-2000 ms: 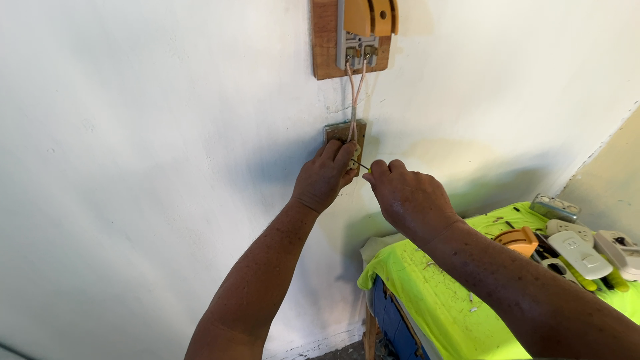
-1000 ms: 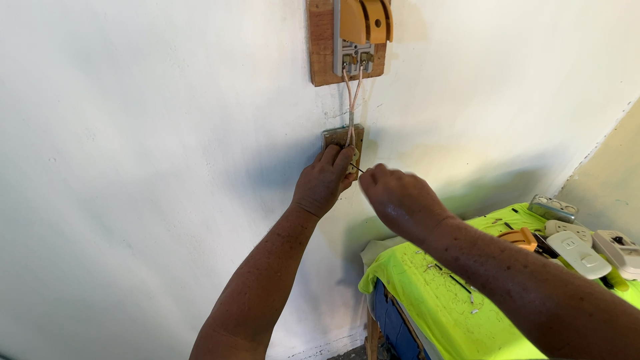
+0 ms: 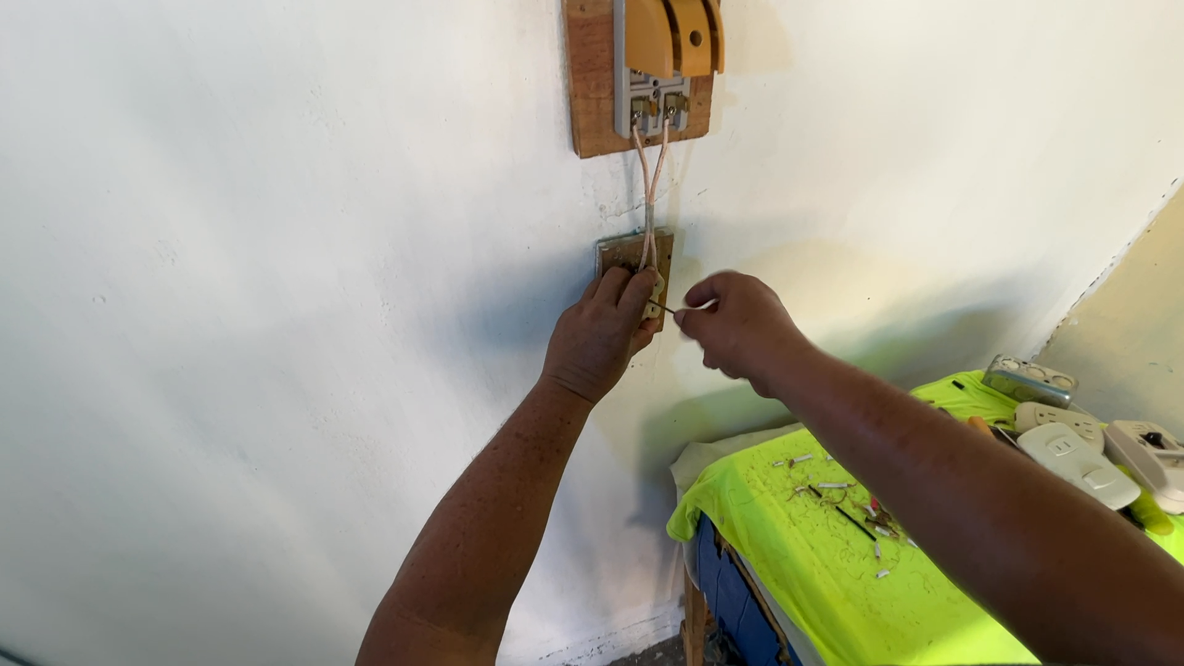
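Note:
A small wooden board is on the white wall, with a cream electrical fitting against its face. My left hand grips that fitting at its left side, the fingers hiding much of it. My right hand is closed on a thin screwdriver, its handle hidden in the fingers; the shaft reaches the fitting. Two pale wires run down to the fitting from a knife switch with an orange-yellow cover, mounted on a larger wooden board above.
At the lower right, a neon-yellow cloth covers a stand with a blue side. Wire scraps lie on it. Behind my right forearm are a metal utility box, a white outlet plate and beige fittings.
My right hand has shifted a little at the screwdriver, its fingers in a different pose. My left hand stays at the fitting.

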